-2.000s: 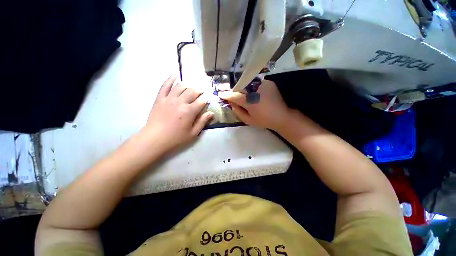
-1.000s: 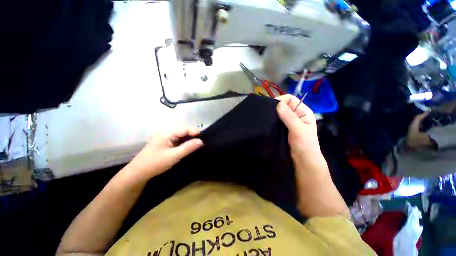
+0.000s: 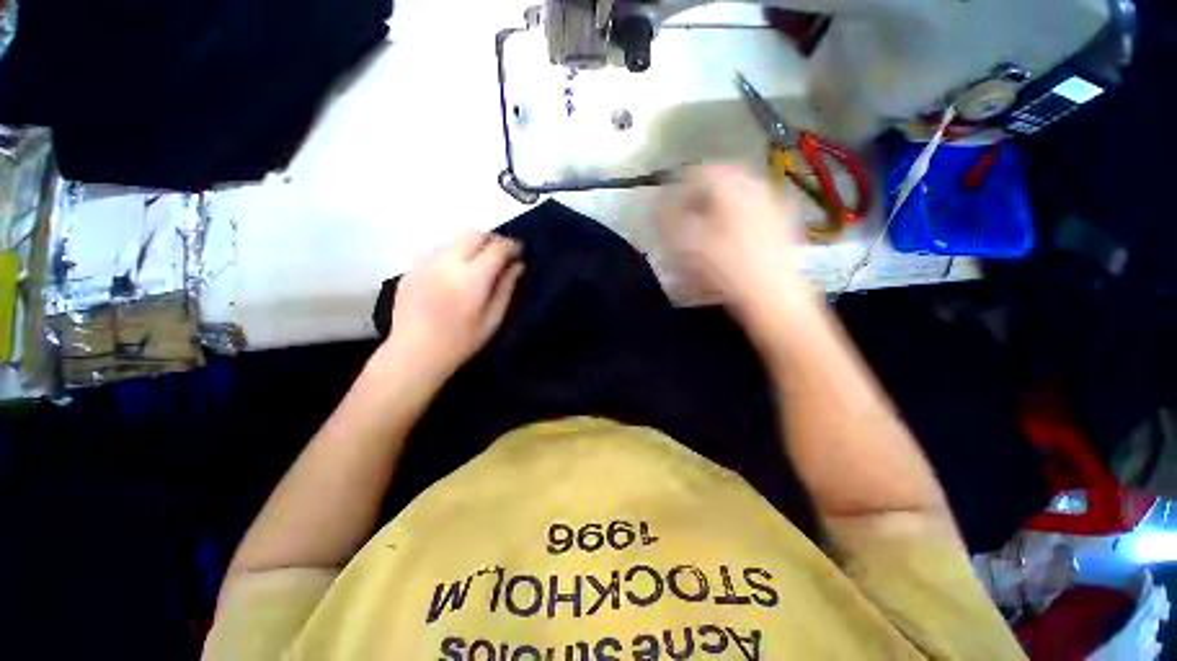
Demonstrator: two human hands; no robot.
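A black garment piece (image 3: 568, 297) lies over the table's front edge and the lap, with a pointed corner upward on the white table. My left hand (image 3: 454, 294) rests on its left side, fingers curled at the fabric; whether it grips is hard to tell. My right hand (image 3: 729, 233) is blurred, over the table to the right of the fabric corner; its fingers and anything in them cannot be made out. Scissors (image 3: 803, 162) with one red-orange and one yellow handle lie on the table just beyond my right hand.
The sewing machine's needle area (image 3: 581, 39) is at the top, above the outlined bed cover (image 3: 620, 119). A black garment pile (image 3: 181, 91) lies at the upper left. A blue plastic tray (image 3: 962, 207) sits at the right. Taped table end (image 3: 129, 284) is at the left.
The right hand has left the fabric edge, where it held a thin tool, and is now over the table. The fabric corner has moved left in the picture. The view has shifted; more of the scissors shows.
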